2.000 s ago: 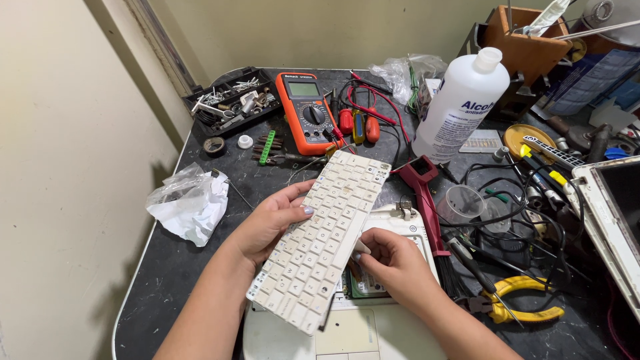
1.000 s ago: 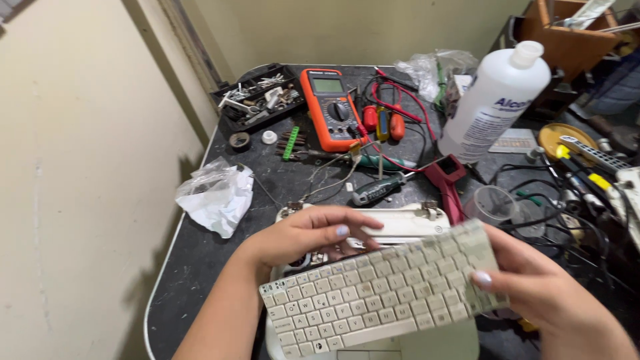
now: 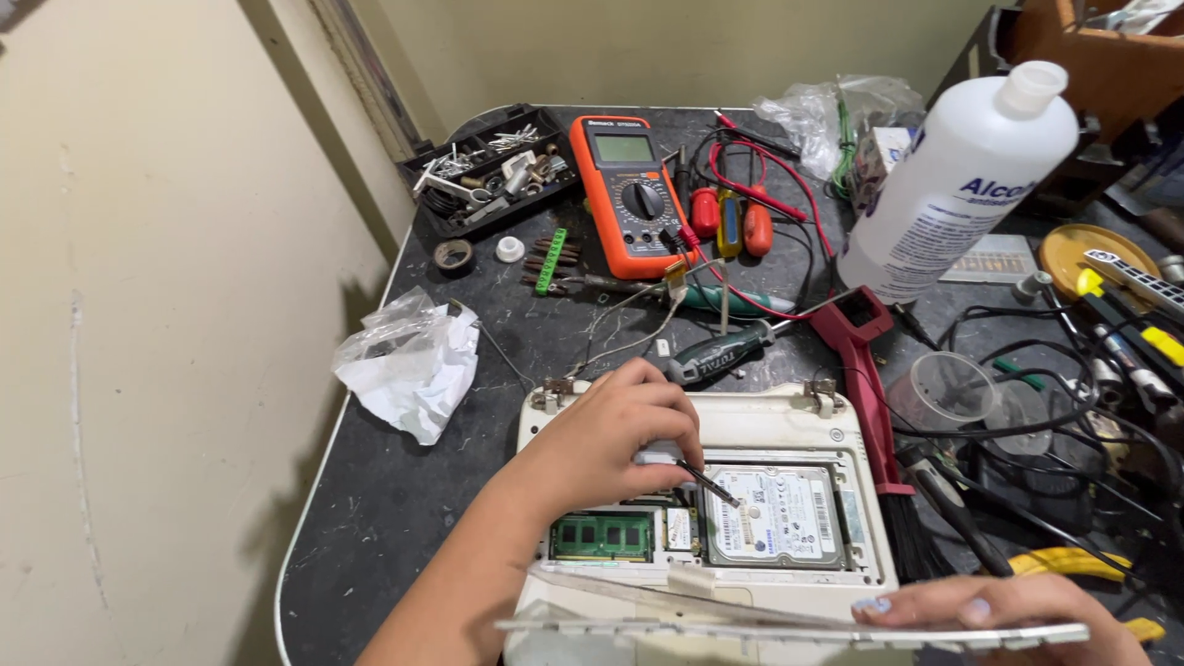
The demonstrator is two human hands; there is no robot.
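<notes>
My left hand [image 3: 629, 435] is over the white laptop base [image 3: 758, 416], its fingers closed on a thin dark tool with a pointed end, perhaps tweezers [image 3: 710, 483]. The tool's tip is over the hard drive [image 3: 772, 518]. Left of the drive, a green memory module [image 3: 601, 536] shows in its bay. My right hand [image 3: 999, 601] holds the white keyboard [image 3: 795, 635] nearly edge-on above the front of the base. A flat ribbon cable [image 3: 692, 581] shows between the keyboard and the base. The keyboard's key side is hidden.
Behind the base lie a Total screwdriver [image 3: 721, 353], an orange multimeter [image 3: 634, 199] and a parts tray [image 3: 495, 171]. An alcohol bottle [image 3: 962, 176], a red-handled brush [image 3: 865, 398], a clear cup [image 3: 943, 393] and tangled cables stand or lie right. Crumpled paper [image 3: 416, 370] lies left.
The keyboard has gone from key side facing the camera to nearly edge-on, low over the base. My left hand has left the keyboard's area and now holds a thin tool over the exposed drive.
</notes>
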